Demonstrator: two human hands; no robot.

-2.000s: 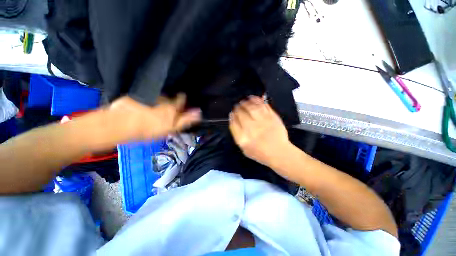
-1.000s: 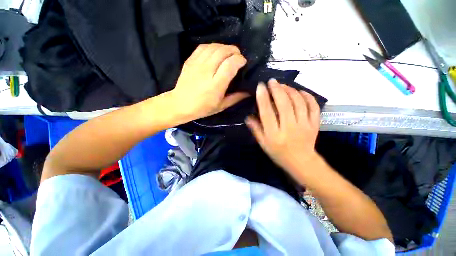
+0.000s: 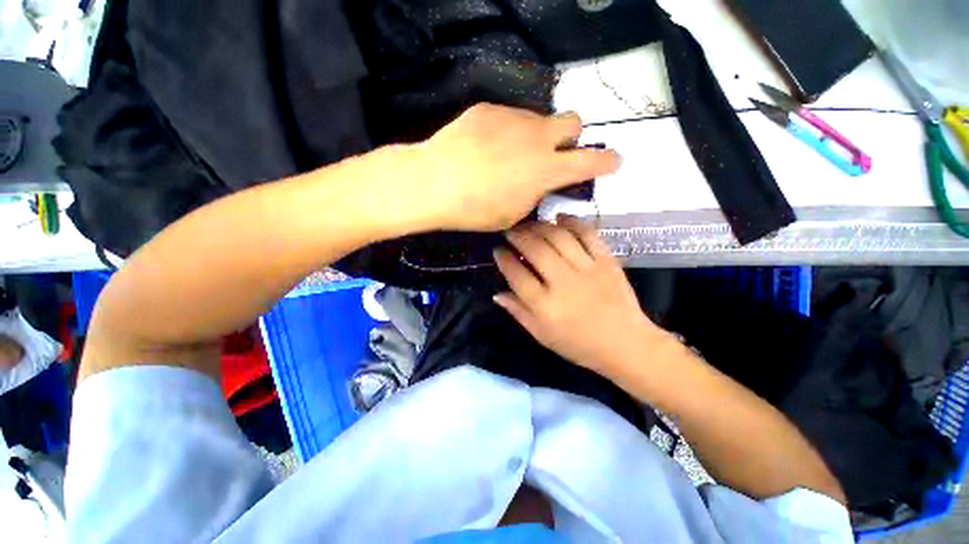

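Observation:
A large heap of black cloth lies across the table at the left and centre. A narrow black strip runs from the cloth down to the table's front edge at the right. My left hand lies on the cloth, its fingers pointing right over a small dark cloth end. My right hand is just below it, at the table's front edge, with fingertips on the black cloth edge. A thin pale line shows on the cloth left of my right hand. What lies under both hands is hidden.
Snips with pink and light-blue handles lie at the right, near a black flat rectangle and green-handled scissors. A ruler strip runs along the front edge. Blue crates stand below, with grey scraps and black cloth.
The narrow black strip now lies out to the right of my hands. My left hand has moved right over the cloth, and my right hand has moved slightly left and down.

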